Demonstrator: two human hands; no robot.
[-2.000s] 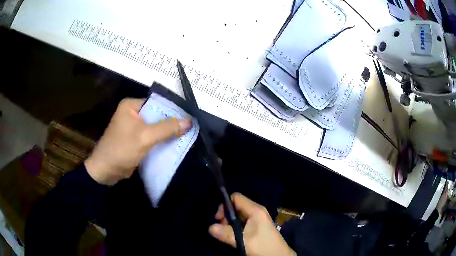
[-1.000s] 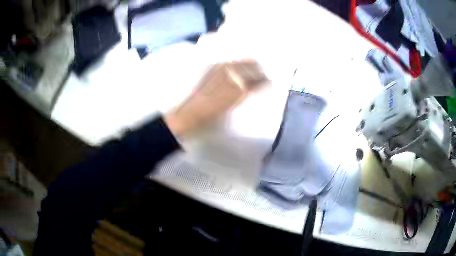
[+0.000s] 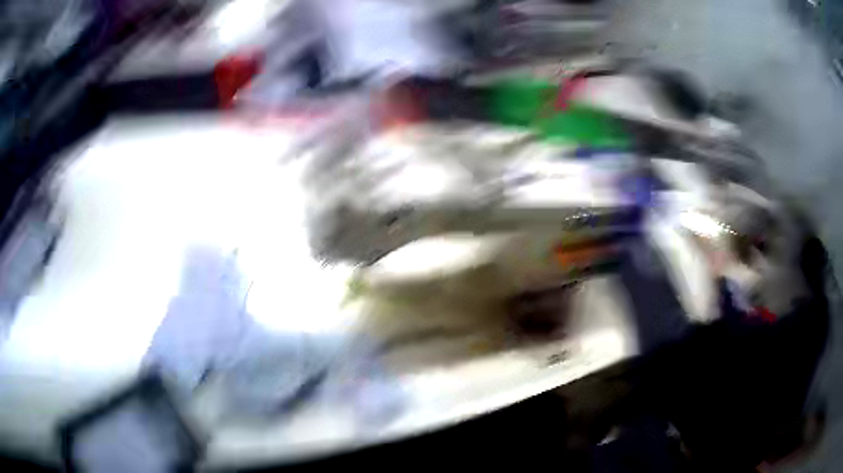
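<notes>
The view is heavily blurred. A pale panel with a dark border (image 3: 129, 443) shows at the lower left, cut off by the bottom edge; what holds it does not show. Pale trimmed pieces (image 3: 208, 314) lie in a blurred pile on the white table, right of and above that panel. Neither my left hand nor my right hand can be made out. The long shears do not show.
The white table (image 3: 139, 194) has a curved front edge. The blurred sewing machine (image 3: 397, 189) stands mid-view, with a dark reddish shape (image 3: 541, 312) beside it, too blurred to name. Dark shapes, possibly clothing (image 3: 730, 397), fill the lower right.
The view has swung to the right, so the machine and pile appear farther left. My left hand has gone from view. A dark-bordered panel now shows at the lower left.
</notes>
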